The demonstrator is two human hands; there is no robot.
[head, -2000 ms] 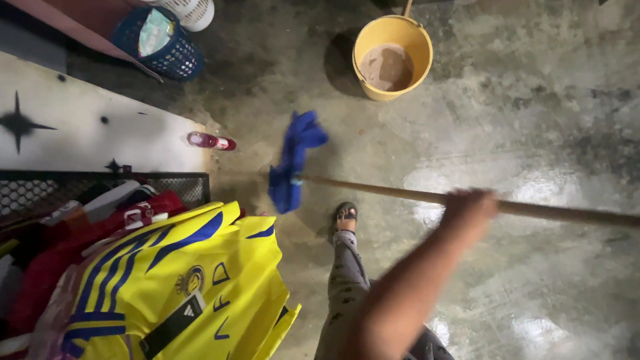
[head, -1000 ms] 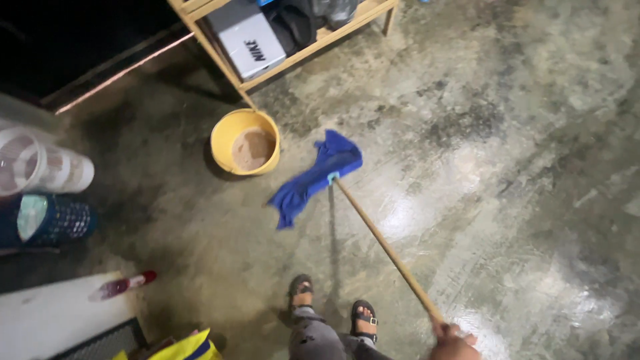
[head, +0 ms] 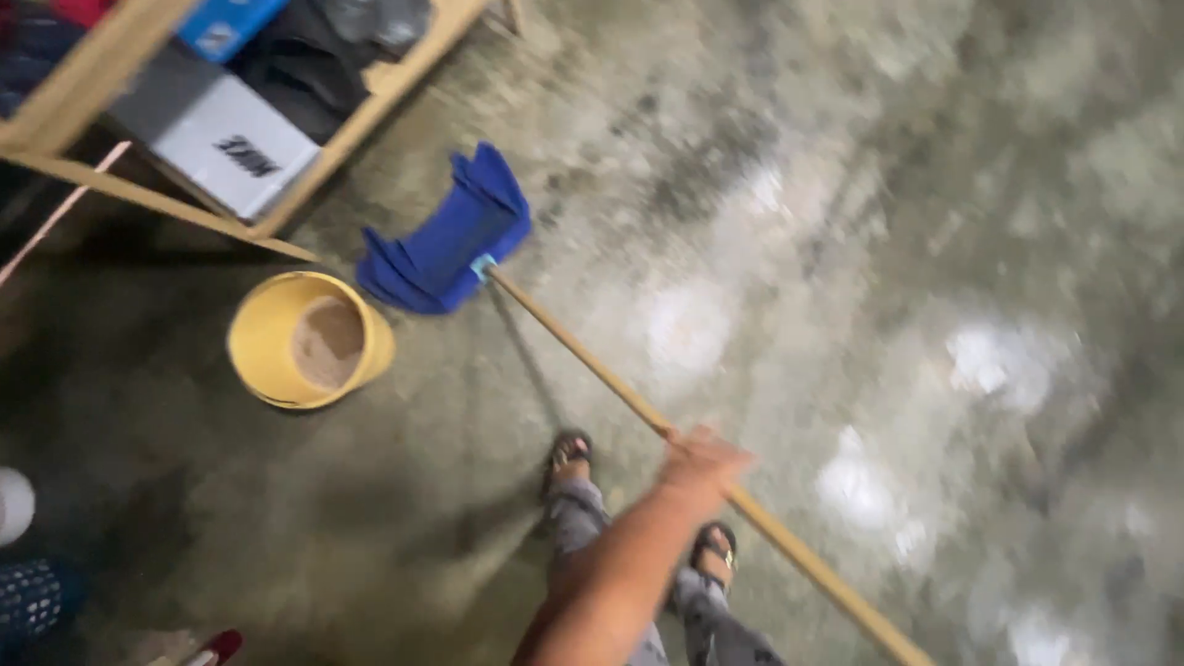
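Note:
My left hand (head: pixel 708 462), blurred, is closed around the wooden handle (head: pixel 583 356) of a mop, its forearm coming up from the bottom edge. The handle slants from the light-blue joint (head: pixel 483 268) down to the lower right, where its end is out of view. Blue cloth (head: pixel 453 236) covers the mop head, which is above and to the right of a yellow bucket (head: pixel 250 338). Murky brownish liquid (head: pixel 328 342) shows inside the bucket. My right hand is not in view.
A wooden rack (head: pixel 305 185) with a grey shoe box (head: pixel 236 148) and dark items stands at the upper left, near the bucket. My sandaled feet (head: pixel 569 449) are on the wet concrete floor (head: pixel 888 277). A blue perforated basket (head: pixel 32 597) is at the lower left edge.
The mop head has moved from the right of the bucket to close beside the rack's corner. More of the handle and my left forearm show now. The view has shifted a lot.

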